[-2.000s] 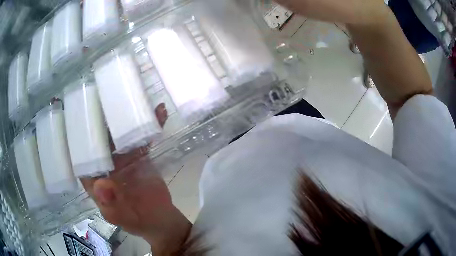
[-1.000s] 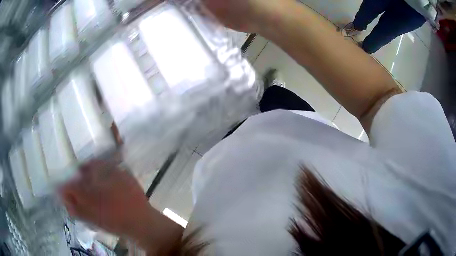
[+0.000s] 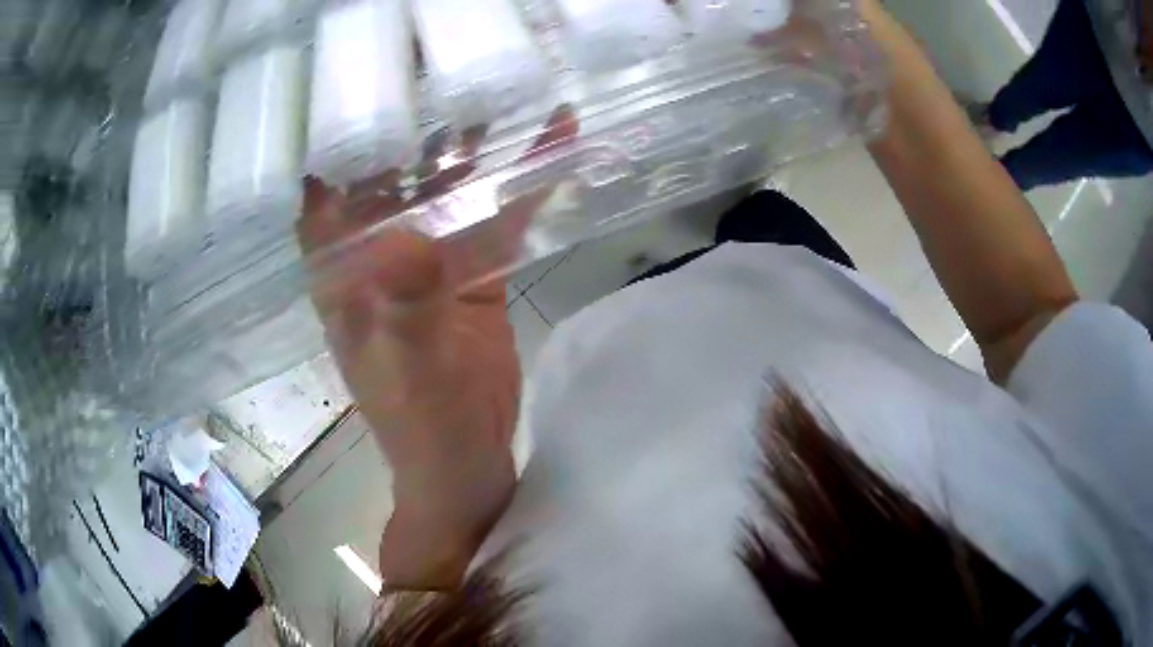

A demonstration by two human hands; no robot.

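Note:
A large clear blister tray [image 3: 708, 139] with rows of white oblong units [image 3: 360, 89] fills the upper left, held above the floor. My left hand [image 3: 424, 291] grips the tray's near edge from below, its fingers partly seen through the plastic. My right hand [image 3: 809, 44] is at the tray's right end, mostly hidden behind blurred plastic; its forearm runs down to a white sleeve. The tray's top and left parts are cut off or blurred.
At lower left, a calculator [image 3: 177, 518] and papers [image 3: 234, 512] lie on a white table [image 3: 278, 411]. A person's legs in blue trousers [image 3: 1081, 108] show at upper right above the glossy tiled floor [image 3: 582, 284].
The tray has swung right and upward, with its angle changed. My left hand has moved right, and my right forearm has shifted right. The calculator and papers show more fully.

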